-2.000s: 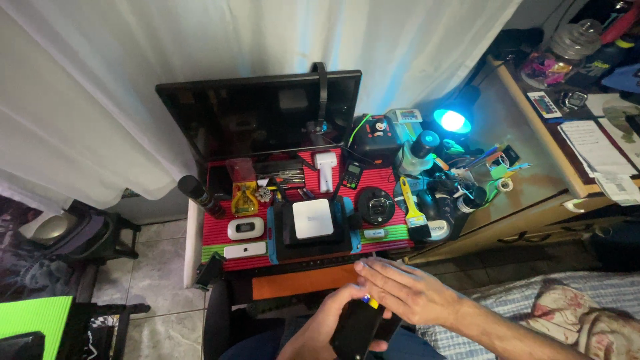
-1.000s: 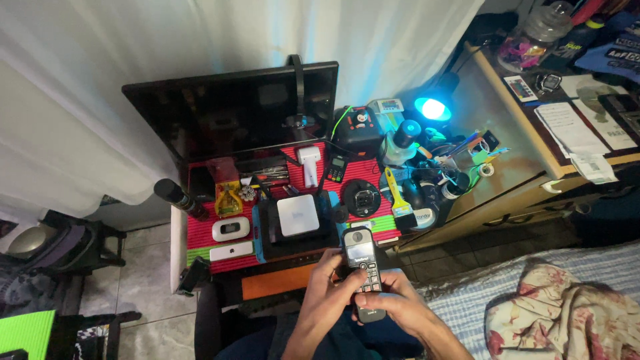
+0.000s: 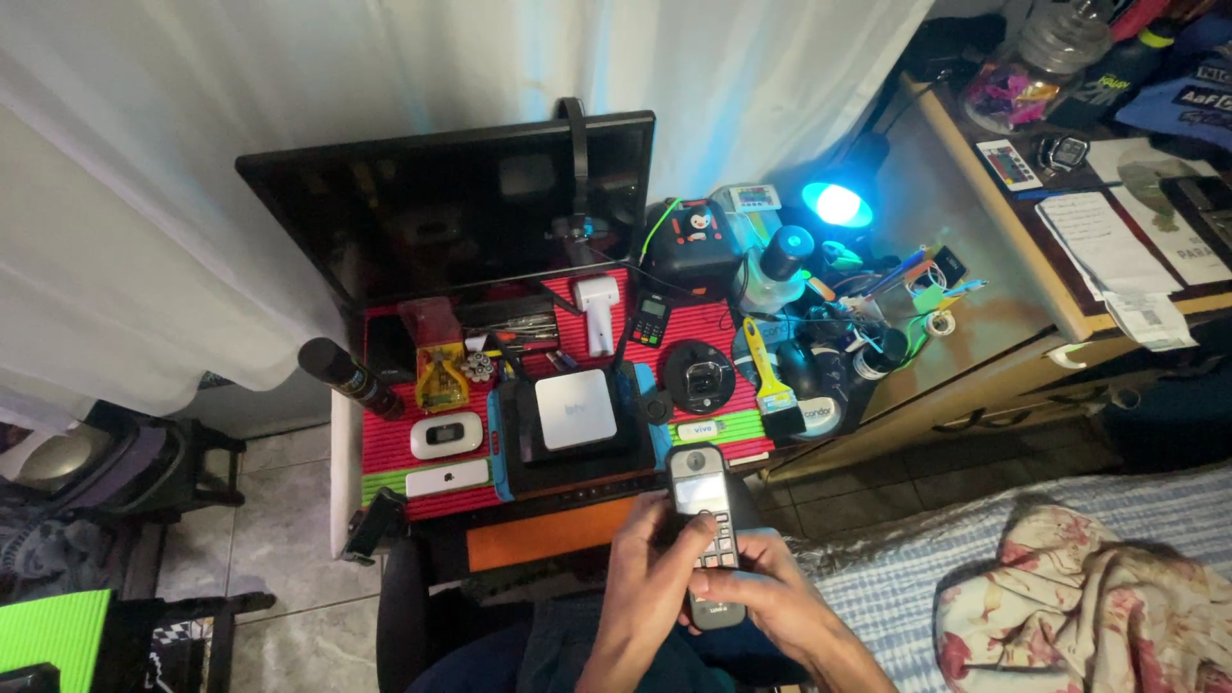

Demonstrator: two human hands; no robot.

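Observation:
Both my hands hold a dark cordless phone handset (image 3: 710, 539) upright in front of the desk's edge, its lit screen and keypad facing me. My left hand (image 3: 647, 582) grips its left side, the thumb over the upper keys. On the other side, my right hand (image 3: 770, 587) wraps the lower part, with the thumb across the bottom of the keypad. Just beyond the handset lie a white USB stick (image 3: 700, 430) and a round black charging base (image 3: 700, 375). A white square box (image 3: 576, 409) rests on a black device to the left.
A monitor (image 3: 443, 212) stands at the desk's back. On the red mat are a card reader (image 3: 651, 320), a yellow-handled paintbrush (image 3: 770, 375), a white pocket router (image 3: 447, 435) and a black spray can (image 3: 348, 377). A lit blue lamp (image 3: 837, 204) is behind. A bed (image 3: 885, 597) lies at right.
Two seconds ago my right hand lay over the dark object in my left, hiding much of it. Now both hands grip the handset from its sides, its screen and keys showing.

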